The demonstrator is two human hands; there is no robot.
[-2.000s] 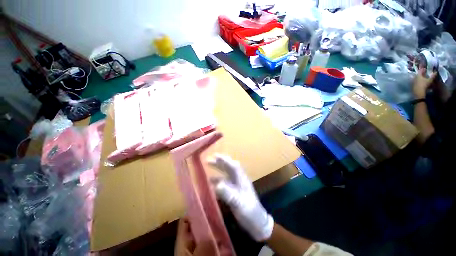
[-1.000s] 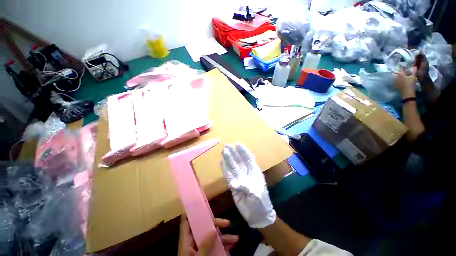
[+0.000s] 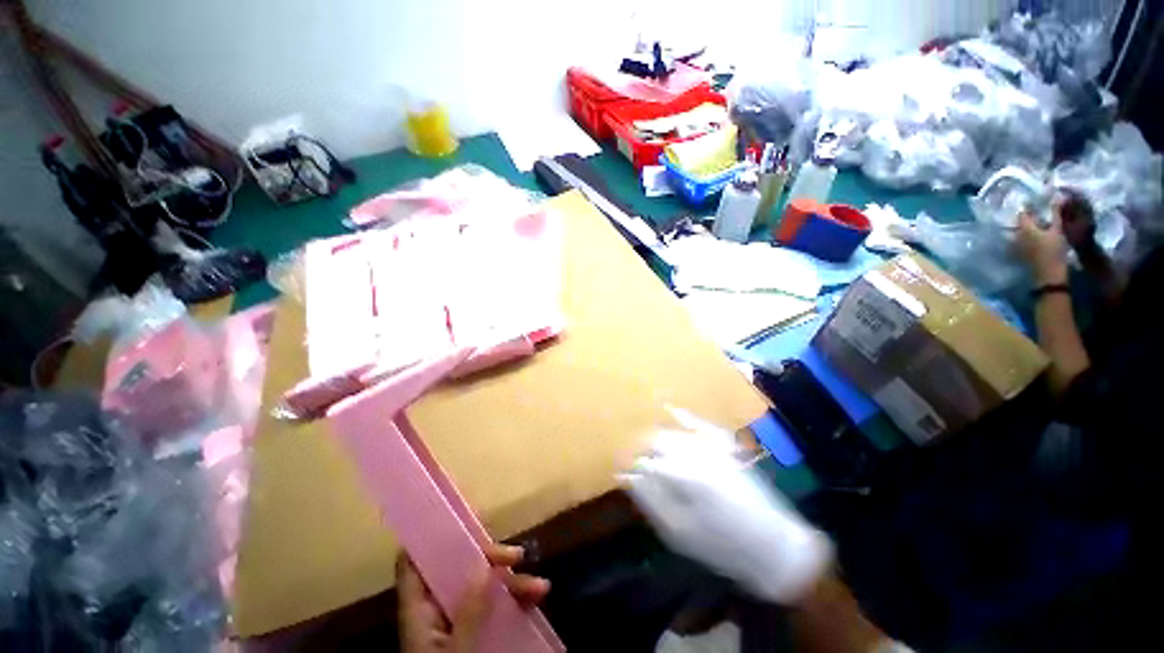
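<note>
A pink L-shaped part (image 3: 415, 498) is held up over the front of a brown cardboard sheet (image 3: 600, 421), its short bent end pointing up and to the right. My bare left hand (image 3: 466, 606) grips its lower end at the bottom of the view. My white-gloved right hand (image 3: 728, 504) is motion-blurred, apart from the part, over the sheet's right front edge. Whether its fingers hold anything cannot be made out. Bagged pink parts (image 3: 428, 287) lie side by side on the back left of the sheet.
Crumpled clear bags (image 3: 102, 510) lie at the left. A taped carton (image 3: 925, 344), a red-orange and blue ring (image 3: 823, 230) and small bottles (image 3: 737, 208) stand right. Red trays (image 3: 651, 115) are at the back. Another person's hands (image 3: 1047, 242) handle white and clear items far right.
The pink part has turned and moved left in my left hand. My gloved right hand has moved away to the right and is blurred. The view has shifted slightly.
</note>
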